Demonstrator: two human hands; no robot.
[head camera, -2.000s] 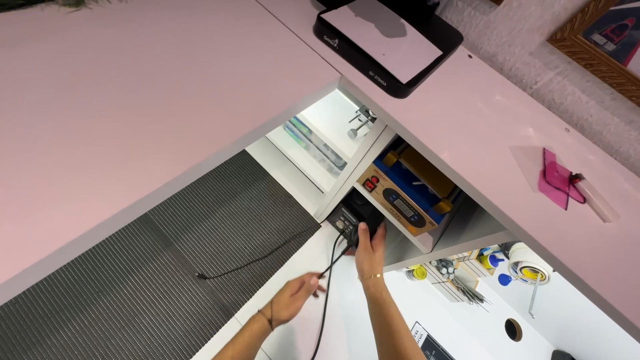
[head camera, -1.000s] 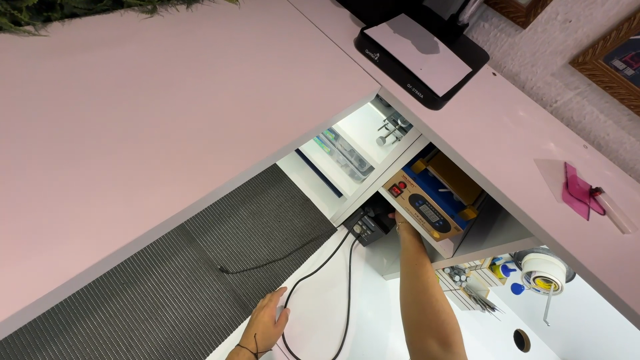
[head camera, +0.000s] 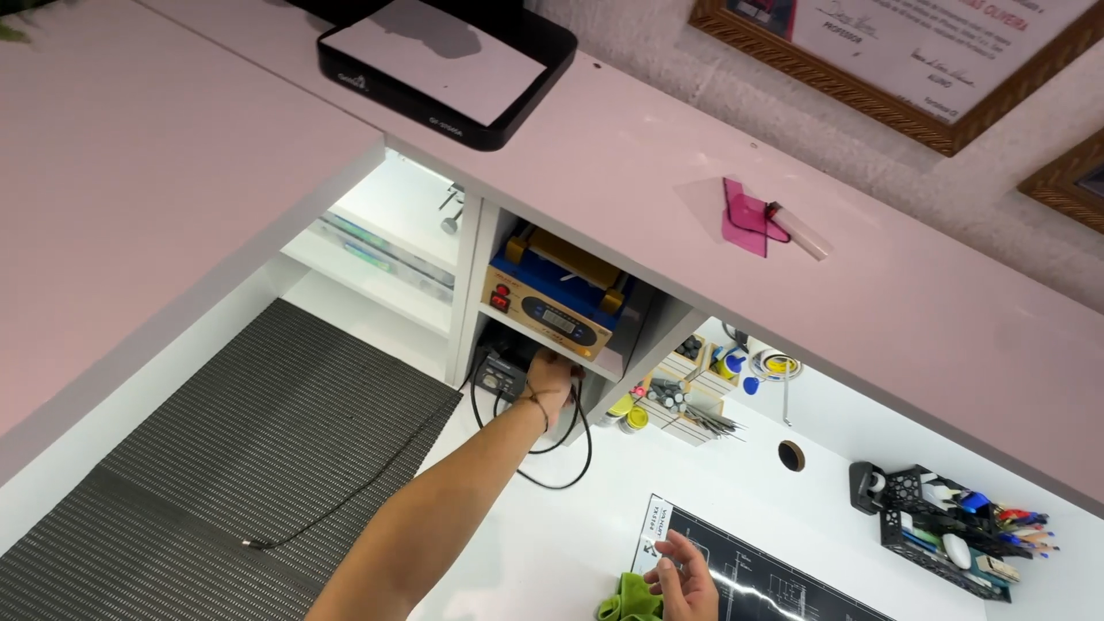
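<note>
My left hand (head camera: 550, 384), a dark cord bracelet at its wrist, reaches into the lower cubby of a white shelf unit. Its partly hidden fingers close around a looped black cable (head camera: 589, 444). Just left of it in the cubby sits a black device with knobs (head camera: 500, 377). On the shelf above stands a blue-and-gold heating station with a digital display (head camera: 552, 319). My right hand (head camera: 683, 580) is empty, fingers apart and curled, over the lower worktop beside a green cloth (head camera: 634, 597) and a black printed mat (head camera: 742, 573).
A grey ribbed mat (head camera: 250, 448) with a thin black cable (head camera: 362, 487) lies left. Above are a pink-lit countertop (head camera: 638, 164), a black tray with paper (head camera: 448, 60) and a pink plastic piece (head camera: 746, 220). Right are tool holders (head camera: 681, 392) and a black organizer (head camera: 940, 535).
My left hand has moved from the lower worktop into the cubby. My right hand has come out of the cubby and is now at the lower right. The looped cable sits closer to the cubby.
</note>
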